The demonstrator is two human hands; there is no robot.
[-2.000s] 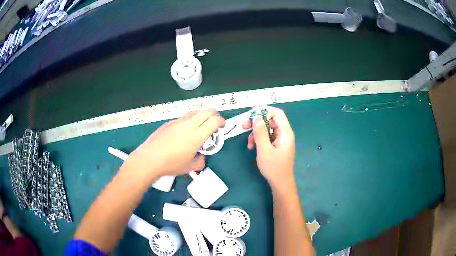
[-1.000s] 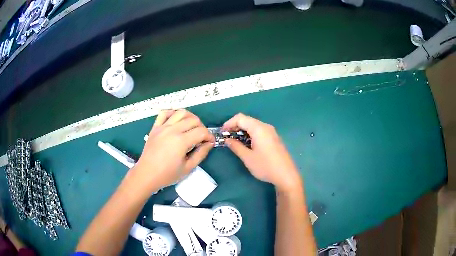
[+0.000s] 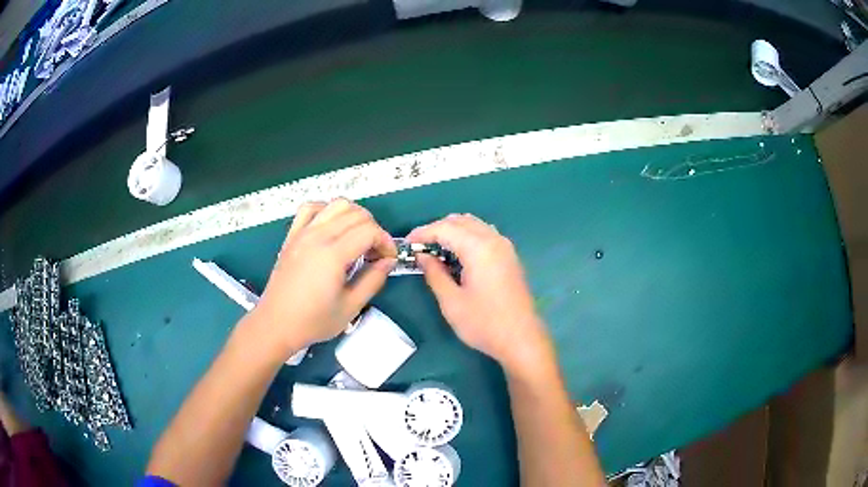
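My left hand (image 3: 328, 271) and my right hand (image 3: 476, 281) meet over the middle of the green bench. A white handle shell (image 3: 409, 270) shows between their fingertips; the rest of that fan is hidden. My right hand holds a dark circuit board strip (image 3: 441, 253), its end at the handle. My left fingers pinch at the handle's left side; what exactly they grip is hidden. Several white fan housings (image 3: 376, 348) lie below my hands, some with spoked fronts (image 3: 432, 415) up. Another white handle (image 3: 225, 282) sticks out left of my left forearm.
A pile of board strips (image 3: 67, 352) lies at left. Beyond the pale edge strip (image 3: 571, 142), the dark belt carries a fan body (image 3: 155, 177) and others at the far edge. A scrap piece (image 3: 591, 417) and a carton (image 3: 723, 447) are at lower right. A person's sleeve (image 3: 33, 458) shows at lower left.
My hands have come together over the handle, covering the fan head seen earlier. The belt's fan bodies have shifted left in view. Since a second ago my hands have moved only slightly.
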